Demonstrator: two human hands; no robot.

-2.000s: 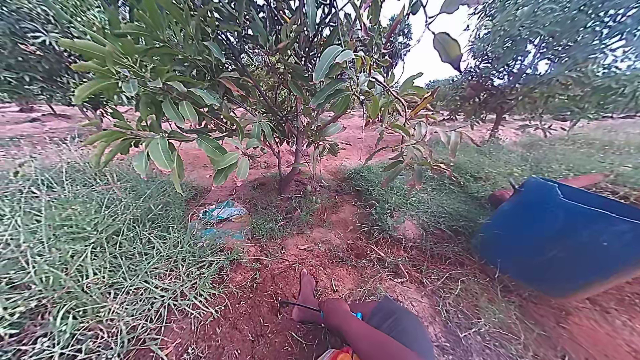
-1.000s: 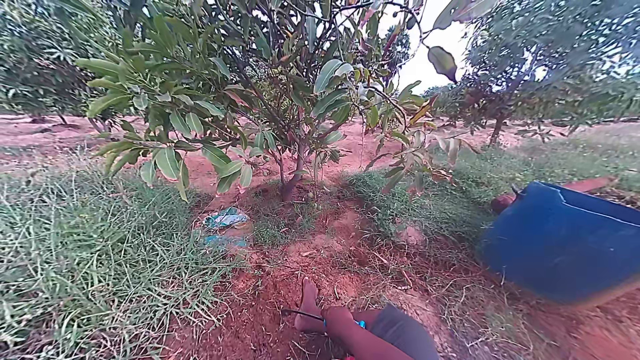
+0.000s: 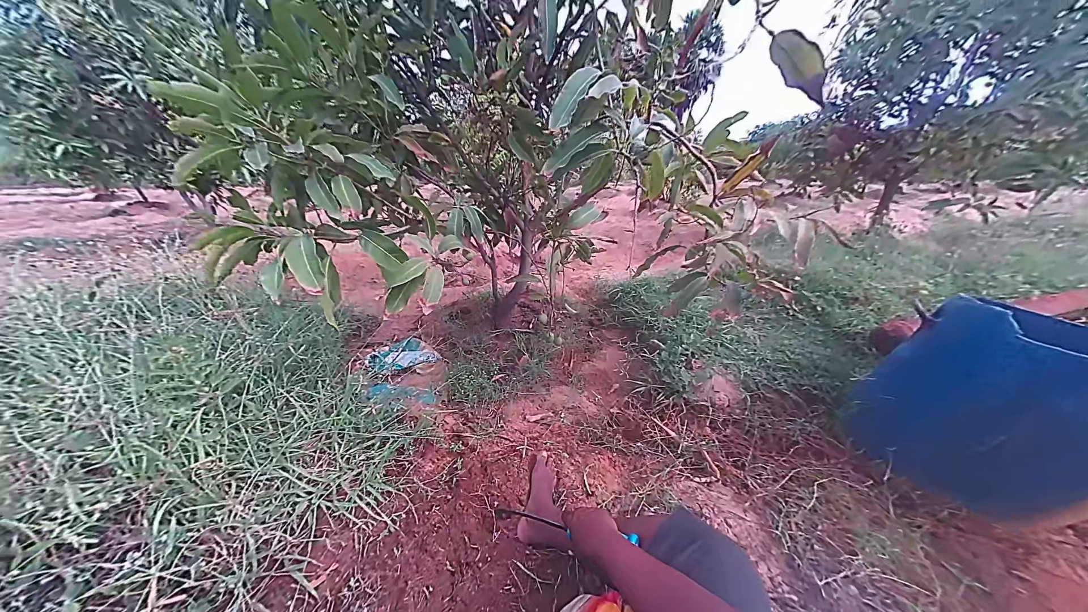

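My right hand [image 3: 590, 529] is low in the view, beside my bare foot [image 3: 541, 501], closed around the blue handle of a thin, dark-bladed hand tool [image 3: 531, 517]. The tool's tip points left, across the ankle and over red soil. My left hand does not show. In front of me stands a young tree with long green leaves and a slim trunk [image 3: 520, 276]. A crumpled blue and white plastic scrap [image 3: 401, 355] lies on the ground left of the trunk.
A large blue tub [image 3: 977, 408] is at the right, by a reddish-brown object [image 3: 892, 335] partly behind it. Thick grass [image 3: 170, 425] covers the left side. Leafy branches [image 3: 399, 263] hang low ahead. Another tree [image 3: 888, 191] stands farther back.
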